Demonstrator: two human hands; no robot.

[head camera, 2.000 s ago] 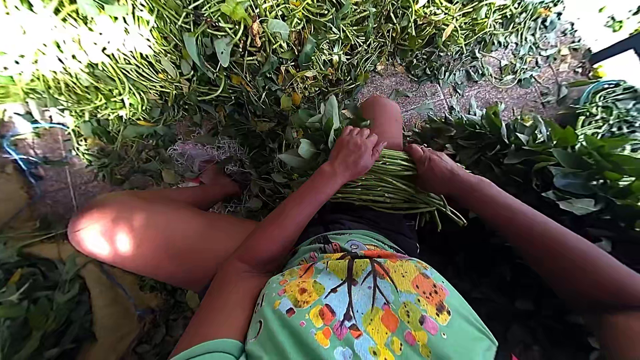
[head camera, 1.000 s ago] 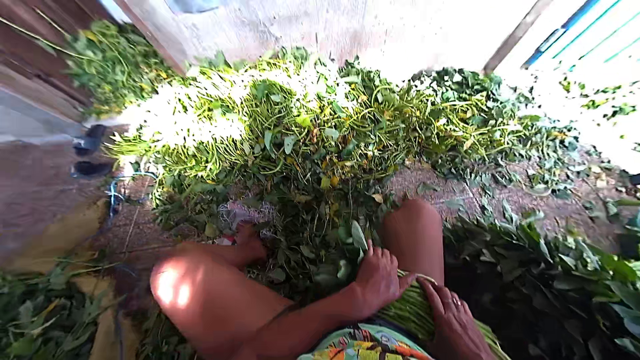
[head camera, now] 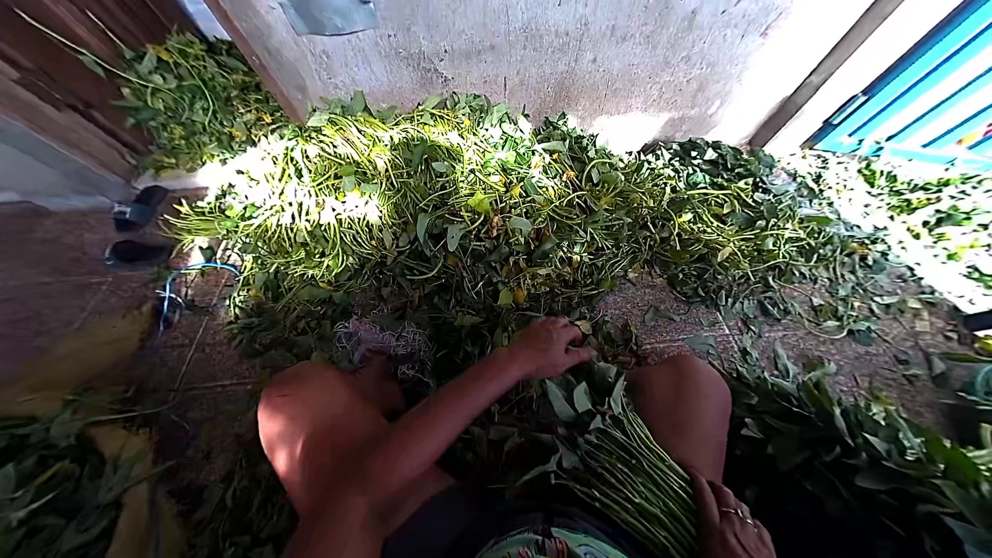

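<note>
A bundle of long green stems with leaves [head camera: 639,480] lies across my lap, its leafy end toward the floor and its stem ends to the right. My right hand [head camera: 728,515], with a ring on one finger, rests on the stem ends; part of it is cut off by the lower edge of the view. Beyond the leafy end, my left hand [head camera: 550,349] reaches over the loose leaves near my knees, its thumb apart from the fingers and nothing visible in its grip. A long heap of cut leafy stems [head camera: 434,201] stretches across the floor in front.
Dark leafy greens [head camera: 837,449] lie at the right, and more leaves [head camera: 46,465] at the lower left. Tangled pale strings [head camera: 380,341], a blue cord [head camera: 198,267] and dark sandals [head camera: 139,252] are on the floor. A wall [head camera: 496,62] stands behind the heap.
My left hand has left the bundle and moved forward over the loose leaves. My right hand remains at the stems. The view has tilted up toward the wall.
</note>
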